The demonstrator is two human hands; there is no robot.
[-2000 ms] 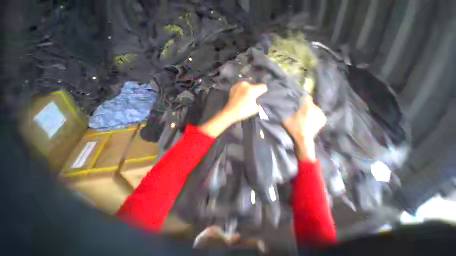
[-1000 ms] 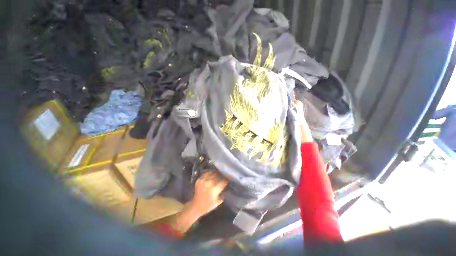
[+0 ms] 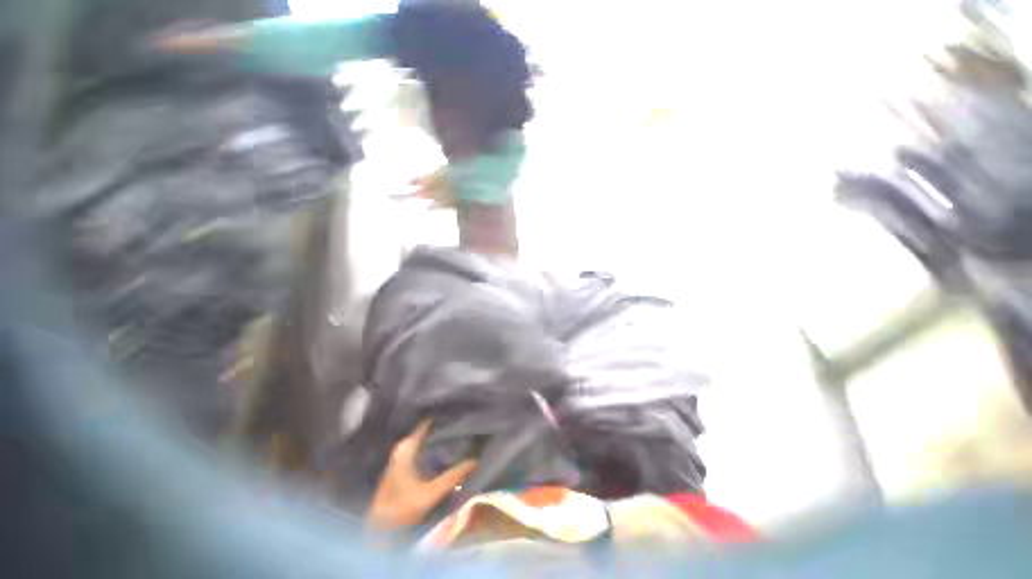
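Note:
A bundle of dark grey garments (image 3: 487,339) is gathered against my body at the lower middle, blurred by motion. My left hand (image 3: 416,484) is at its lower left, thumb and fingers spread against the cloth, holding it. My right hand is not visible; only a bit of red sleeve shows at the lower right of the bundle. An orange and white cloth (image 3: 543,515) shows at my waist below the garments.
A heap of dark garments (image 3: 192,215) lies at left. Another person (image 3: 470,79) in dark clothing with light green sleeves stands beyond. A cart with a dark frame (image 3: 840,396) and grey garments (image 3: 985,158) are at right, over a bright floor.
The view has swung right from the cartons and ribbed wall to the bright floor. The grey garments have been lifted off the heap and are now against my body. Another person has come into view.

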